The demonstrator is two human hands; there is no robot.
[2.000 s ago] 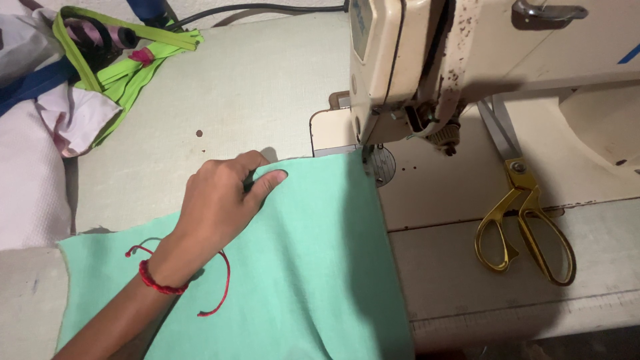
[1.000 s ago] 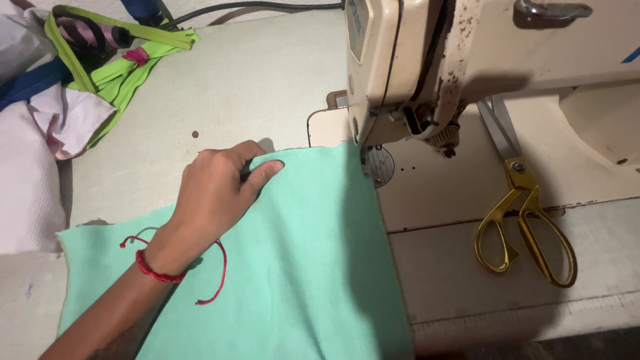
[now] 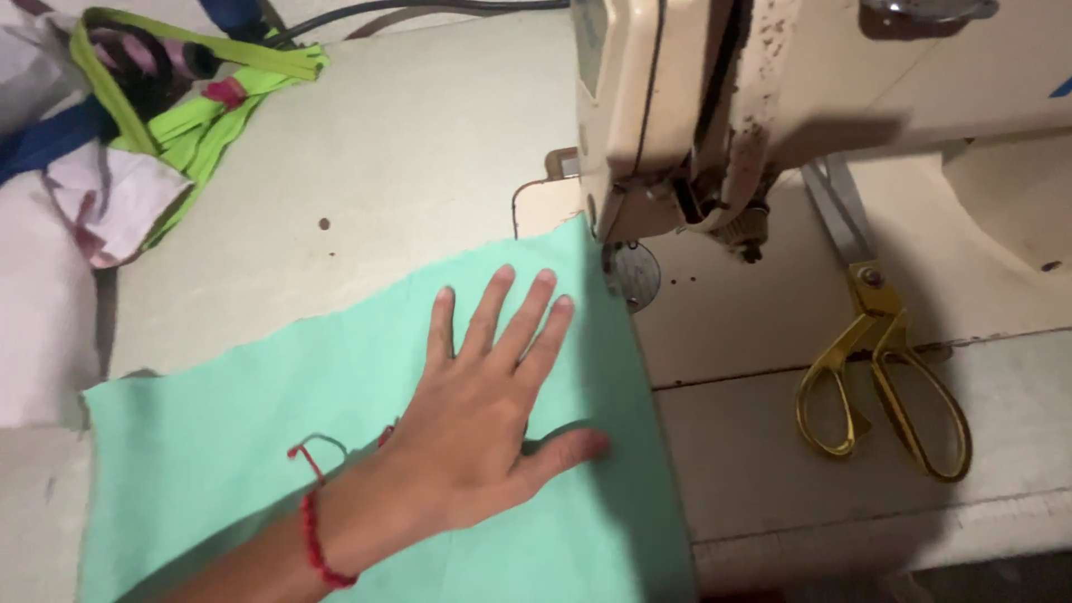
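A mint-green cloth [image 3: 234,435] lies over the sewing table, its far right corner close beside the needle area of a cream sewing machine [image 3: 636,109]. Flat on the cloth rests my left hand [image 3: 477,419], palm down with the fingers spread, a red cord bracelet [image 3: 314,536] around its wrist. The round metal plate [image 3: 634,276] of the machine shows just right of the cloth's edge. The needle itself is hidden behind the machine head. My right hand is outside the view.
Gold-handled scissors [image 3: 875,293] lie on the machine bed at the right. At the upper left are lime-green zippers or strips [image 3: 201,126] and white fabric [image 3: 42,293]. A black cable [image 3: 419,7] runs along the back. The table's front edge [image 3: 879,528] shows at lower right.
My left hand was by the cloth's far edge with its fingers bent; it has moved back toward me and now lies flat and spread on the cloth. The scissors have stayed put.
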